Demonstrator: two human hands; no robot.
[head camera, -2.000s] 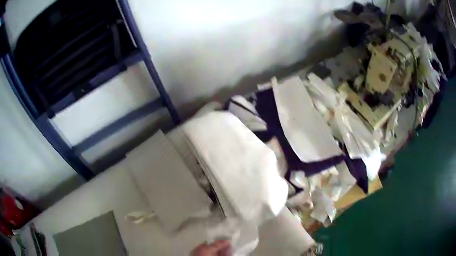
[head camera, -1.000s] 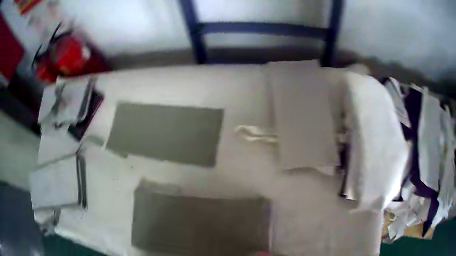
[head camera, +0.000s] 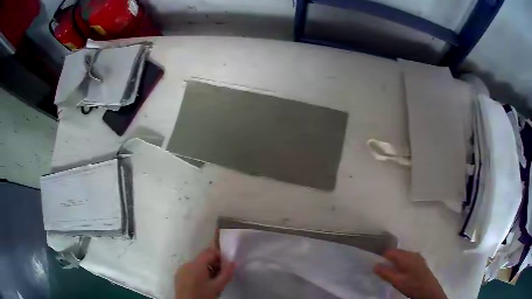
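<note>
A thin white sheet (head camera: 303, 266) lies over the near stack at the table's front edge. A grey-green strip of the stack (head camera: 303, 228) shows behind its far edge. My left hand (head camera: 204, 274) pinches the sheet's far left corner. My right hand (head camera: 411, 273) holds its far right corner. The sheet's near part is cut off by the picture's lower edge. A grey-green fabric panel (head camera: 259, 137) lies flat mid-table, with a thin pale edge showing beneath it.
Off-white panel (head camera: 437, 134), cream loop (head camera: 388, 152) and white pile (head camera: 501, 175) lie right. Tied bundle (head camera: 105, 76), phone (head camera: 134, 102) and marked bundle (head camera: 84, 198) lie left. Small grey scrap (head camera: 146, 136) is left of the panel. Red extinguishers (head camera: 111, 17) and blue frame (head camera: 385, 22) stand behind.
The view has swung left from the white pile to the table's middle. A white sheet now covers most of the near stack, whose grey-green top was bare. Both hands are now in view, holding the sheet.
</note>
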